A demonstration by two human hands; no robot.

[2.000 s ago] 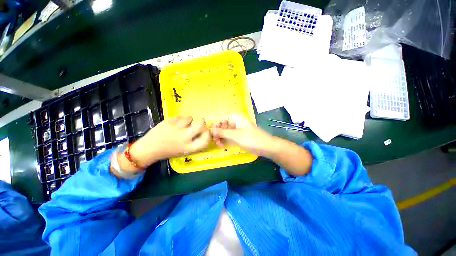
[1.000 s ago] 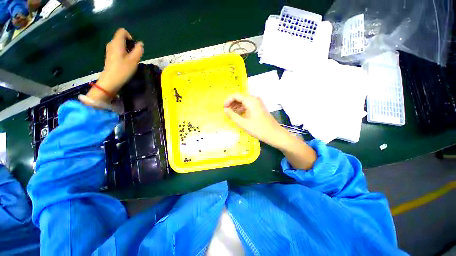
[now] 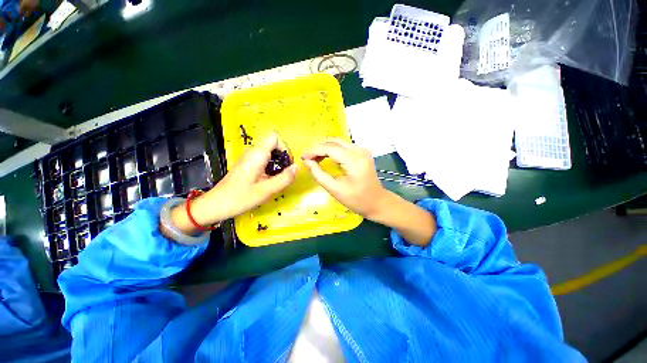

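Observation:
My left hand (image 3: pixel 248 181) is over the left part of the yellow parts tray (image 3: pixel 291 229) and holds a small, shiny black plastic housing (image 3: pixel 279 162) between thumb and fingers. My right hand (image 3: pixel 345 177) is just right of it, thumb and index fingertips pinched close together near the housing, with a small gap between. Whether a tiny part is in that pinch is too small to tell. Small dark components (image 3: pixel 245 135) lie in a cluster at the tray's upper left, and more crumbs lie near its lower edge, some hidden by my left hand.
A black blister tray (image 3: pixel 142 157) lies left. White paper sheets (image 3: pixel 457 131), tweezers (image 3: pixel 403 178) and white component trays (image 3: pixel 543 127) lie right. A clear plastic bag (image 3: pixel 546 35) lies far right. The dark green conveyor belt (image 3: pixel 234 35) runs beyond a pale edge strip.
My left hand has come back from the belt beyond the blister tray to the yellow tray, with the black housing now visible in it. My right hand has moved slightly and its fingers have changed pose.

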